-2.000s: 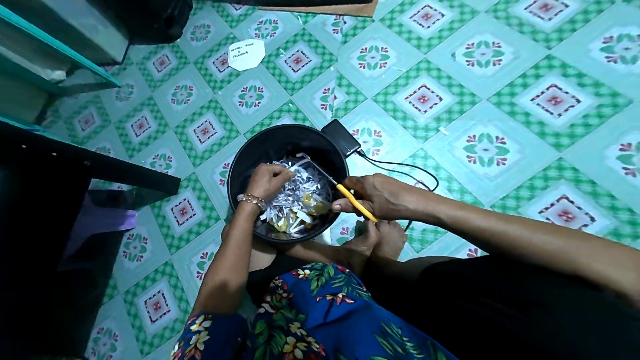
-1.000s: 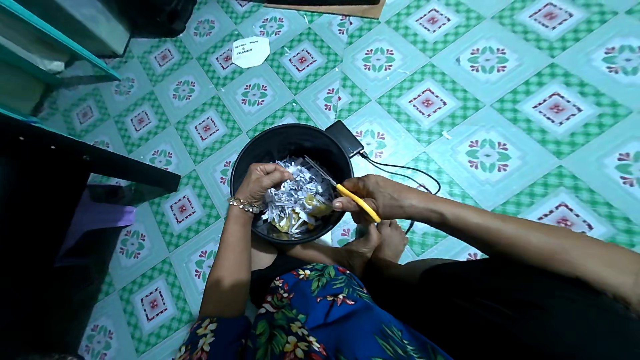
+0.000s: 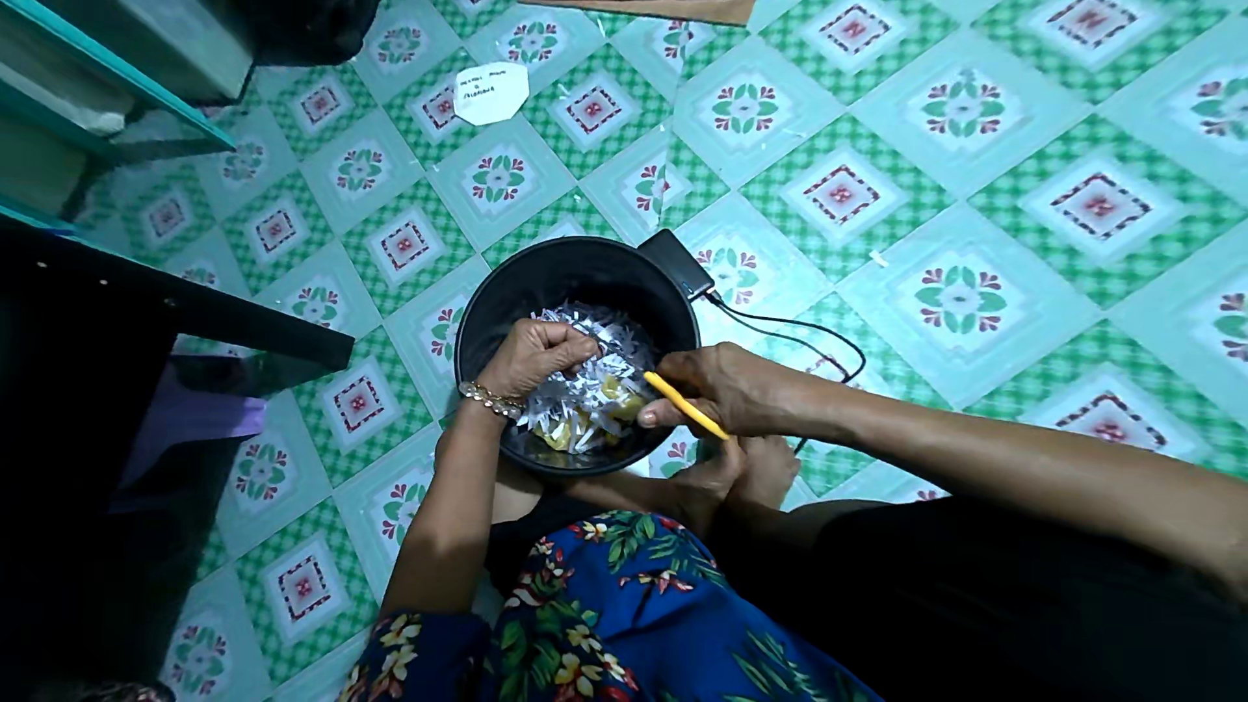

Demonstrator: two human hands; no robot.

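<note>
A round black bin (image 3: pixel 478 322) stands on the tiled floor between my feet and the power bank, with shredded white paper strips (image 3: pixel 585 390) and some yellow pieces (image 3: pixel 624 395) inside. My left hand (image 3: pixel 539 359), with a beaded bracelet at its wrist, is over the strips with its fingers pinched together; what lies between them is too small to tell. At the bin's right rim, my right hand (image 3: pixel 717 390) is closed on a yellow-handled tool (image 3: pixel 686 406). The tool's working end is hidden in this view.
A black power bank (image 3: pixel 675 261) with a looped black cable (image 3: pixel 829 327) touches the bin's upper right. Farther off lie a white paper piece bearing writing (image 3: pixel 490 94) and a brown cardboard edge (image 3: pixel 673 10). Dark furniture (image 3: pixel 244 310) stands at the left. My bare feet (image 3: pixel 765 468) are beside the bin.
The tool in my right hand has turned, and its metal end, seen over the bin before, no longer shows. My left hand has moved slightly right over the strips.
</note>
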